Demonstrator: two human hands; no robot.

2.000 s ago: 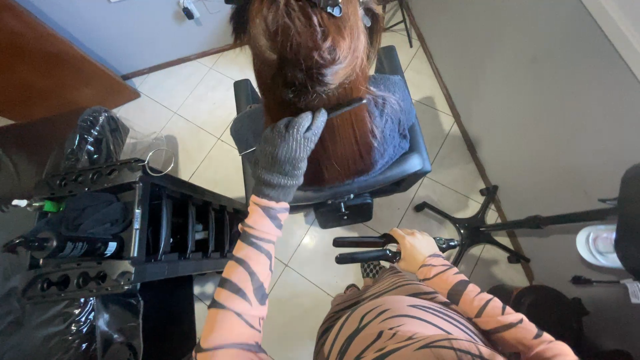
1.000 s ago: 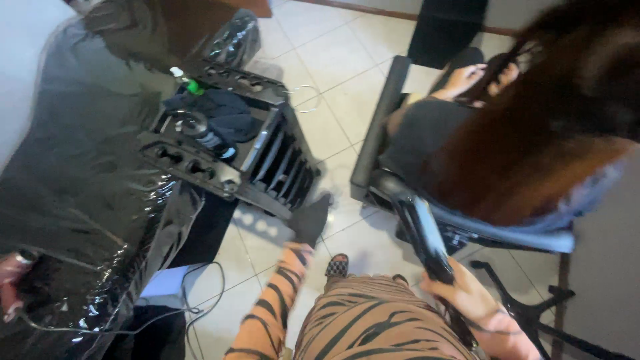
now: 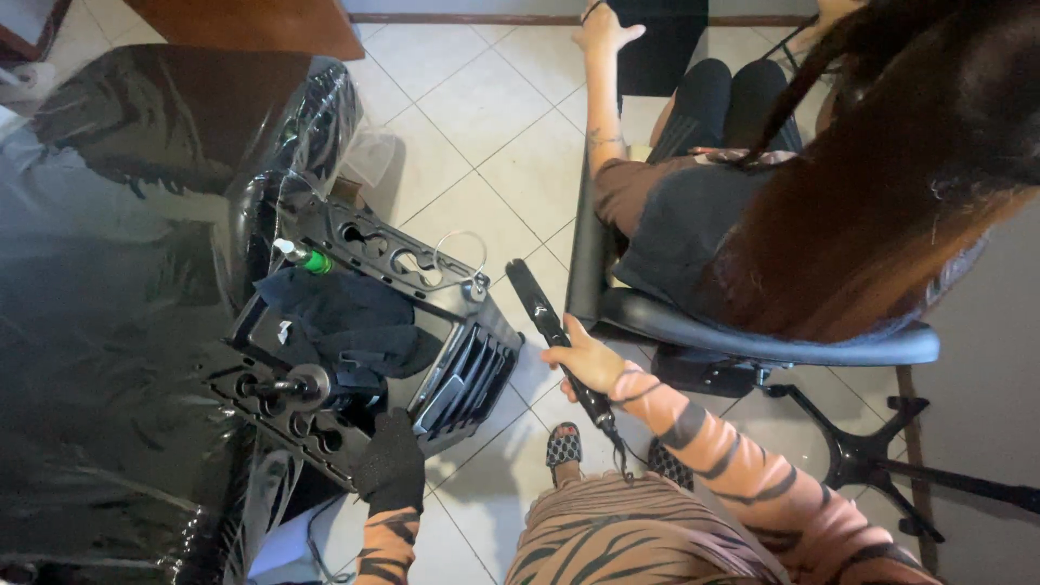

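Observation:
My right hand [image 3: 591, 361] is closed around a black hair straightener [image 3: 538, 302], whose plates point up and left and whose cord hangs from the handle end. My left hand [image 3: 392, 463], in a dark glove, reaches to the near edge of a black salon trolley [image 3: 463, 296]; its fingers are partly hidden there, so whether it holds anything is unclear. On the trolley lie a dark cloth [image 3: 337, 317], a bottle with a green part [image 3: 313, 258] and a dark round-ended item [image 3: 313, 386]. Long reddish-brown hair [image 3: 800, 252] hangs down a seated person's back.
The black salon chair [image 3: 764, 329] with the person stands at right, beside a wheeled stand base [image 3: 865, 455]. A plastic-covered dark couch [image 3: 138, 325] fills the left side. A metal ring [image 3: 461, 256] sticks up from the trolley. My sandalled feet [image 3: 565, 447] are below.
The view has swung left towards the trolley. My gloved left hand, at the hair two seconds ago, is now at the trolley. The straightener stays in my right hand, its two arms apart earlier, now together.

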